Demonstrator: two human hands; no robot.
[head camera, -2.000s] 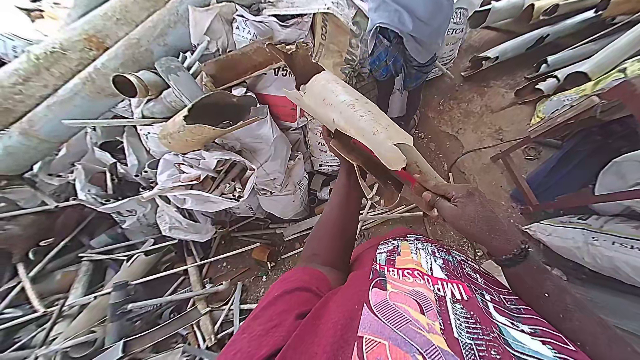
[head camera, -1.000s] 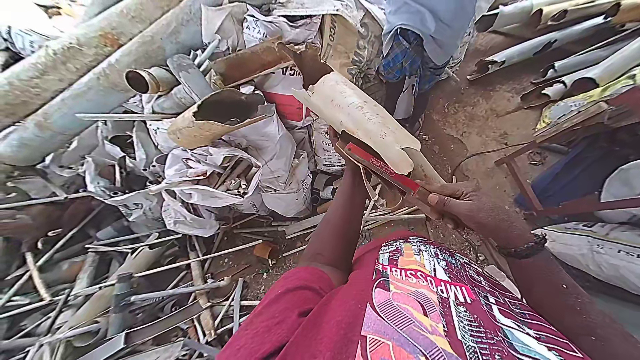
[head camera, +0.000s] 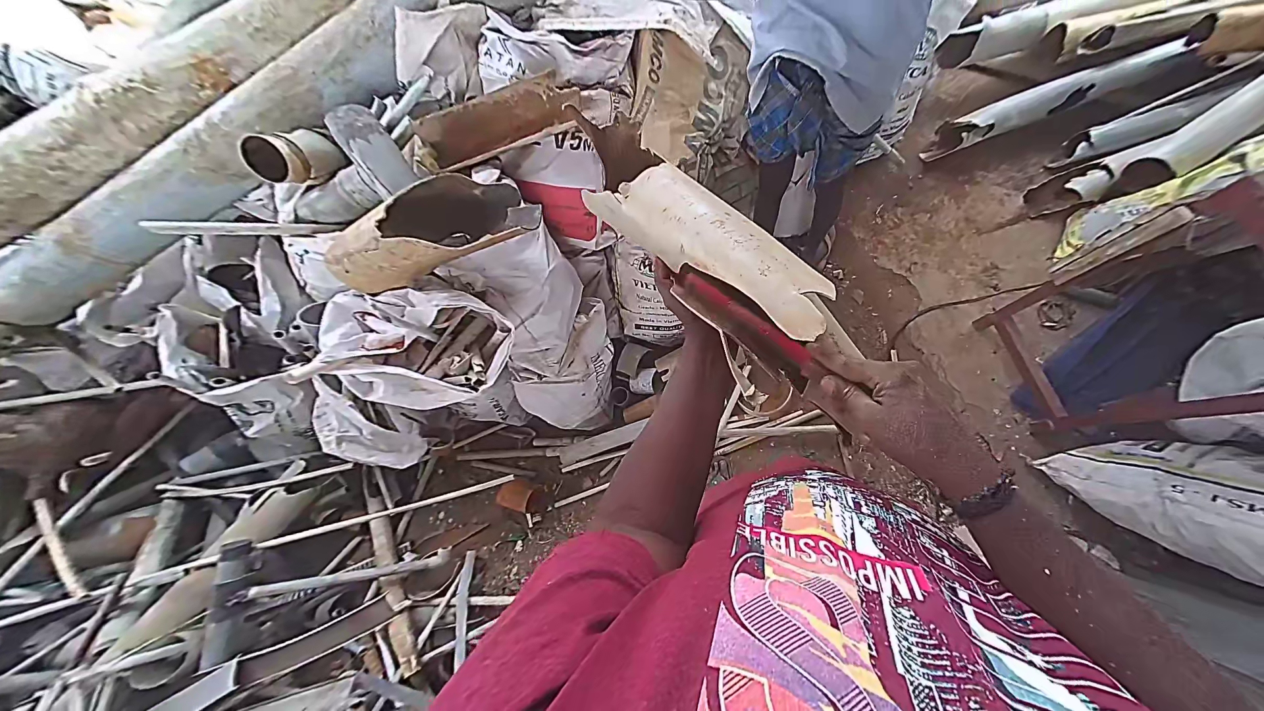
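A broken, cream-coloured length of pipe (head camera: 726, 242) with jagged edges lies tilted in front of my shirt, right of centre. My left hand (head camera: 681, 296) is under its lower side, mostly hidden by it, so its fingers do not show. At the pipe's lower right end, my right hand (head camera: 884, 405) is closed on a red-and-dark long object (head camera: 755, 326), which runs along the open underside of the pipe. What kind of object it is, I cannot tell.
White woven sacks (head camera: 405, 336) of scrap stand left of centre, beside a broken pipe piece (head camera: 434, 232). Two large pipes (head camera: 197, 168) cross the upper left. Thin scrap strips (head camera: 395, 509) litter the lower left. Another person (head camera: 839, 69) stands beyond; cut pipes (head camera: 1076, 94) lie upper right.
The red object, largely hidden two seconds ago, showed more plainly one second ago and is now darker and partly covered. Both hands stay at the broken pipe.
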